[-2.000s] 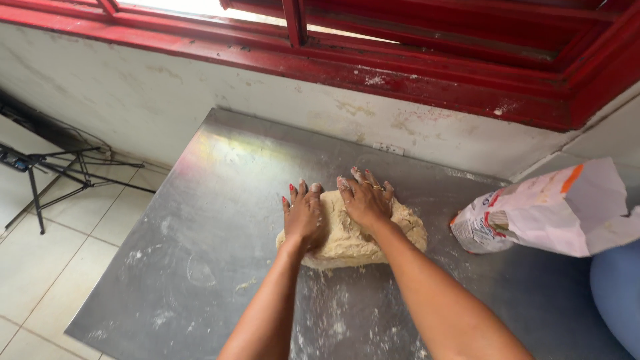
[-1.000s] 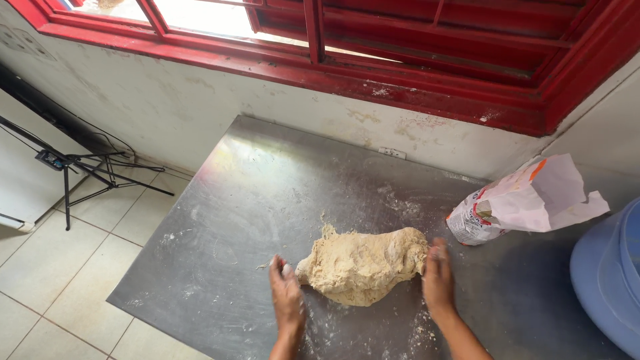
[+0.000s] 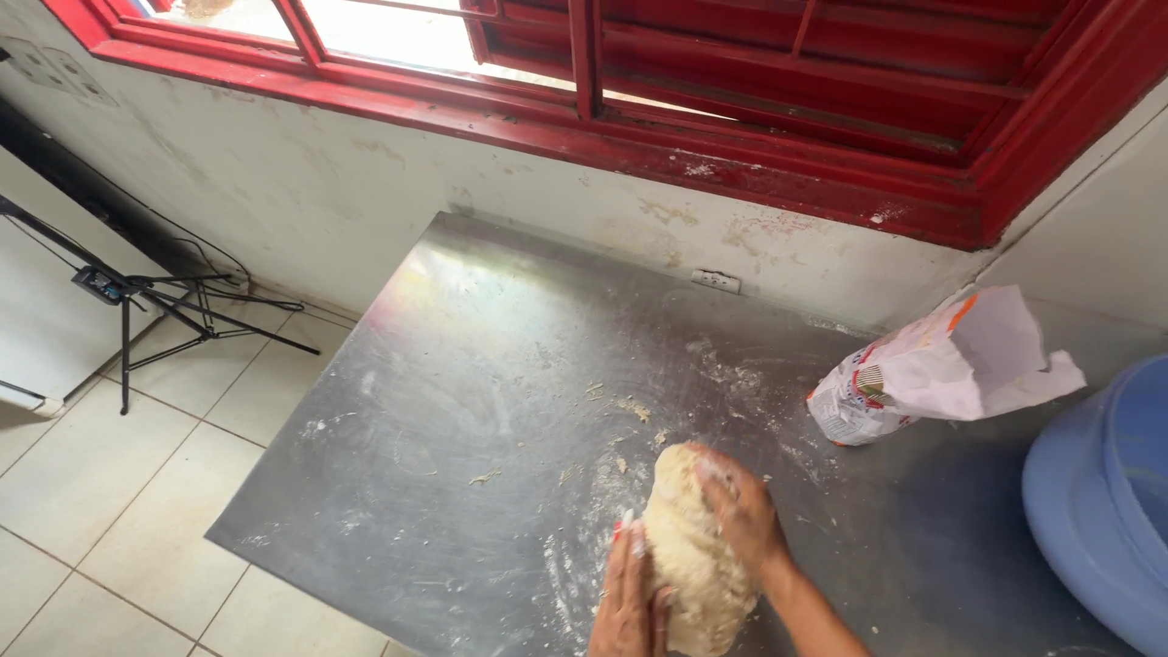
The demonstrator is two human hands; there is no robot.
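A long lump of pale, rough dough (image 3: 693,566) lies on the floured stainless steel table (image 3: 438,438), its length running toward the near edge. My left hand (image 3: 630,584) rests against the dough's left side, fingers pointing away from me and smeared with flour. Over the upper right side of the dough, my right hand (image 3: 744,511) is laid with its fingers across the top. Both hands touch the dough from opposite sides. Scraps of dough and streaks of flour are scattered around it.
An opened paper flour bag (image 3: 876,392) stands at the right, with a blue plastic tub (image 3: 1077,493) beyond it. Behind the table are a wall with a socket (image 3: 716,280) and a red window frame (image 3: 493,128). A black tripod stand (image 3: 164,301) is on the tiled floor at left.
The dough, lying crosswise a second ago, now lies lengthwise and closer to the near edge. My hands, apart at its two ends then, are now on its sides.
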